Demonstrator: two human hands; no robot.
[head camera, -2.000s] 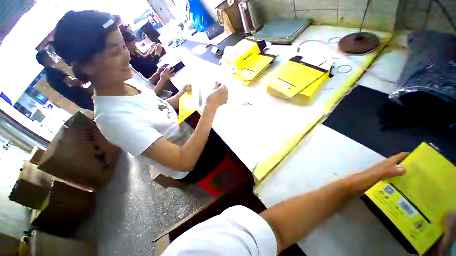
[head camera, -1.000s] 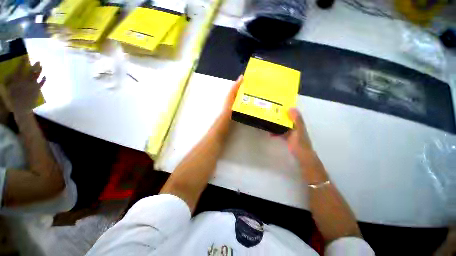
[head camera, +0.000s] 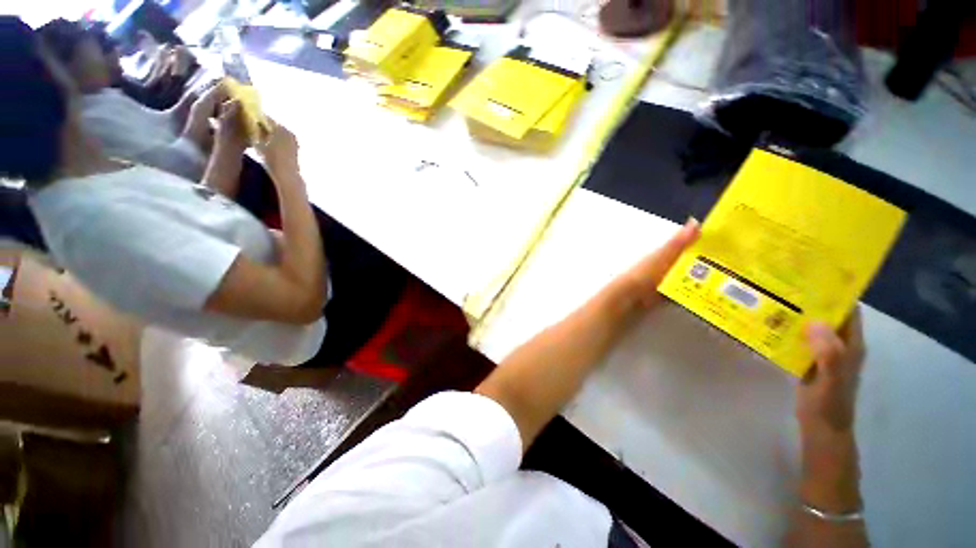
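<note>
A yellow retail box (head camera: 787, 252) is held up over the white bench, its printed face with a small barcode patch toward me. My left hand (head camera: 666, 262) holds its left edge, with the fingers partly hidden by the box. My right hand (head camera: 833, 359) holds its lower right corner, with the thumb on the printed face and the fingers behind. A little black shows at the box's top edge. What is inside the box cannot be seen.
Yellow cartons (head camera: 521, 96) lie in piles across the yellow edge tape (head camera: 567, 203). A dark plastic-wrapped bundle (head camera: 787, 75) stands behind the box on the black mat (head camera: 647, 161). A seated person (head camera: 171, 241) works at left, beside brown shipping cartons (head camera: 70, 337).
The view has swung left, showing more of the neighbour and floor. The box has turned from its black end showing to its printed face squarely toward me. Both hands still hold it.
</note>
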